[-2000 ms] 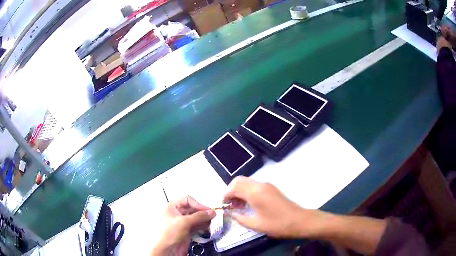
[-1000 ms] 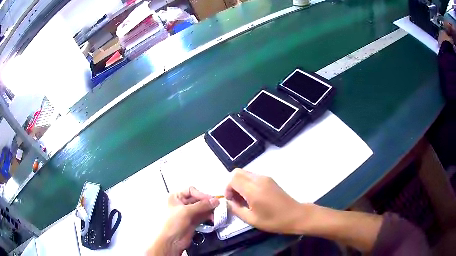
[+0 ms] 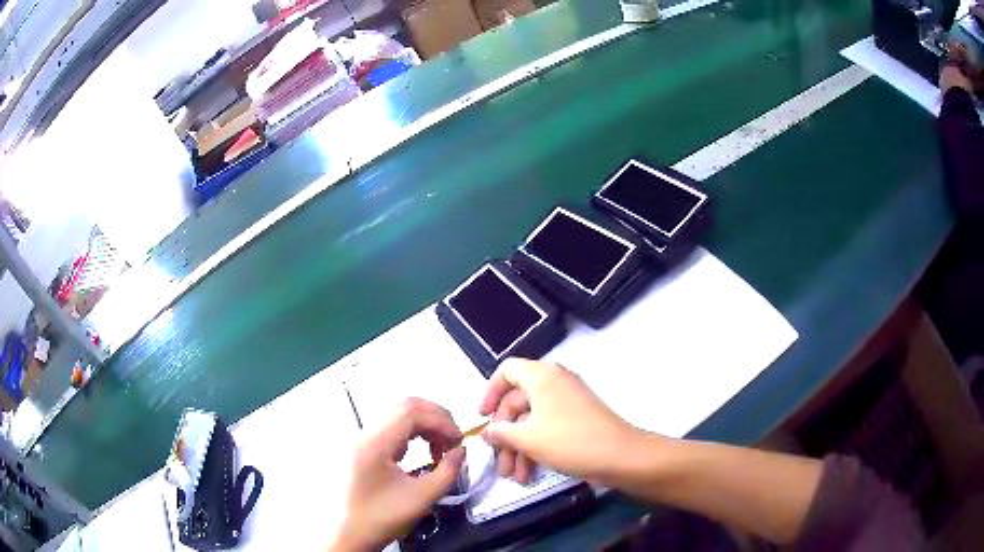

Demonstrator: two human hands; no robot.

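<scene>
A black device housing [image 3: 432,528] lies under my hands at the bottom edge, with a white-edged panel [image 3: 520,496] on it. A white ribbon [image 3: 479,466] curves up from it to a small orange flex cable [image 3: 473,431]. My left hand [image 3: 405,474] is at the cable's left end, thumb and forefinger around it. My right hand [image 3: 545,421] pinches the cable's right end between thumb and finger. The fingers hide part of the ribbon and the panel.
Three black units with white-bordered screens [image 3: 579,250] lie in a row on the white sheet [image 3: 712,345]. A part-assembled device with a strap [image 3: 210,480] lies at left. Green belt [image 3: 432,216] runs behind. Another person's hand [image 3: 955,73] is at a black fixture [image 3: 906,38], top right.
My left fingers have opened into a wider curve around the cable's end, and more of the orange cable shows between my hands. The view has shifted slightly.
</scene>
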